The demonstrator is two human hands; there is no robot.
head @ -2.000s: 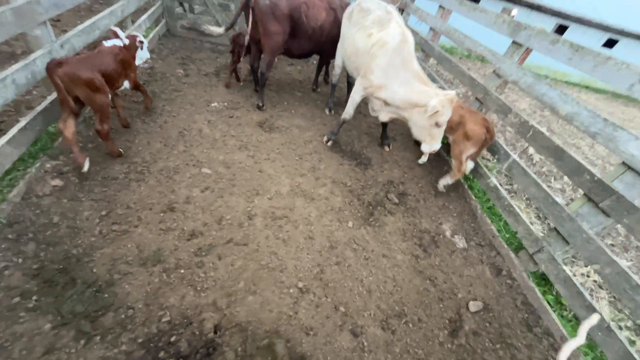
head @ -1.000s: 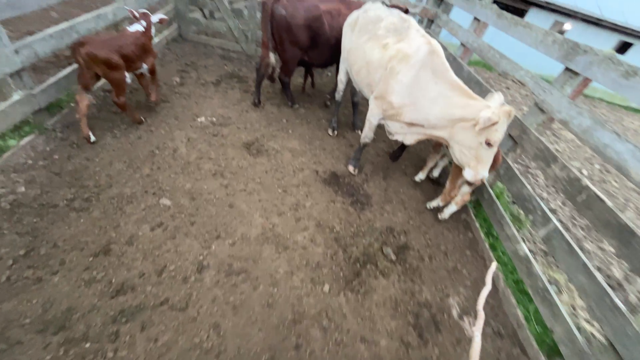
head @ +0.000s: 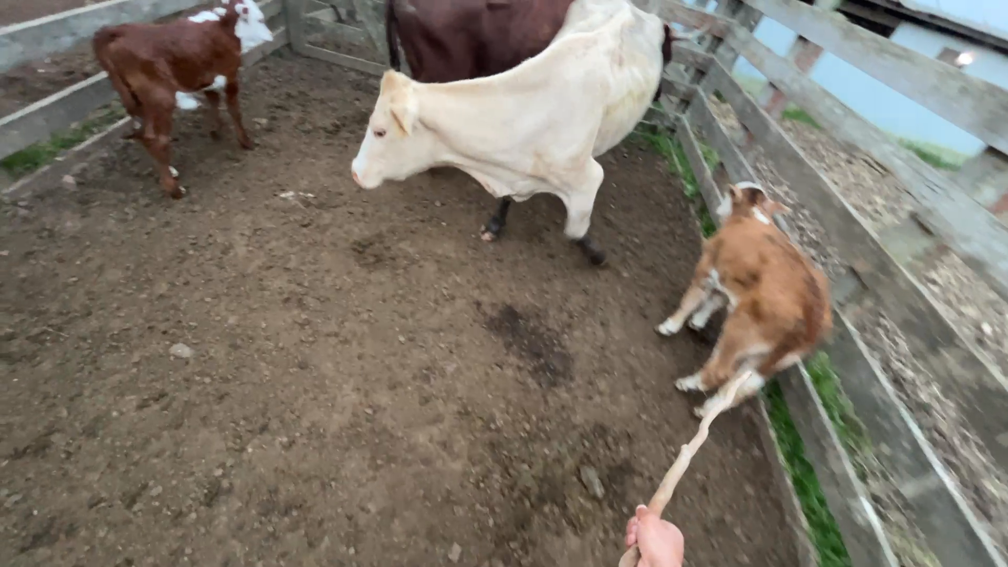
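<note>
My right hand [head: 658, 540] is closed around a pale wooden stick [head: 683, 465] at the bottom of the head view. The stick points up and to the right, and its tip overlaps the hind legs of a tan and white calf [head: 768, 283]; whether it touches them I cannot tell. That calf is beside the right fence, facing away from me. A cream-white cow [head: 520, 130] stands at the upper middle with its head turned left. Behind it is a dark reddish-brown cow [head: 480, 39], partly hidden. My left hand is out of view.
A red-brown calf with a white face [head: 169, 67] stands at the upper left by the wooden fence [head: 59, 118]. Another board fence [head: 858, 228] runs along the right, with grass at its foot. Small stones lie on the dirt ground [head: 315, 354]. A gate [head: 339, 55] is at the back.
The white cow has turned from facing right, with its head over the tan calf, to facing left. The calf now stands apart from it. My right hand has come into view with the stick.
</note>
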